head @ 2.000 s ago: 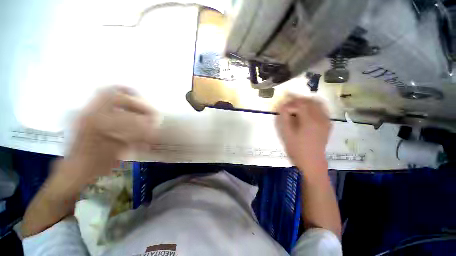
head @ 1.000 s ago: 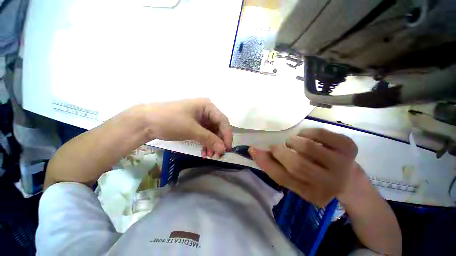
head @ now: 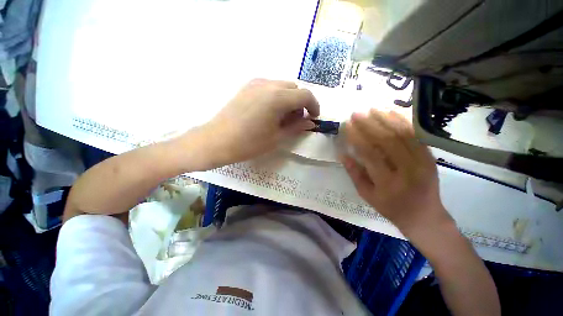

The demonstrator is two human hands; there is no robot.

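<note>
A small dark label (head: 326, 126) lies on a white cloth panel (head: 315, 148) whose curved edge faces the table's front. My left hand (head: 271, 120) holds the label's left end at its fingertips. My right hand (head: 389, 163) is just right of the label, slightly blurred, with its fingers extended and nothing seen in it. The shiny needle plate (head: 328, 58) is behind the label. The panel's outline away from its front edge is lost against the white table.
The sewing machine head (head: 475, 55) overhangs the right side. Another small dark piece (head: 496, 121) lies under it. A printed ruler (head: 265, 179) runs along the table's front edge. Blue crates (head: 386, 265) stand below. Cloth heaps (head: 18, 31) are at the far left.
Both hands have moved up from the table's front edge toward the needle plate with the label. The label now lies on the panel, and my right hand has moved off its right end.
</note>
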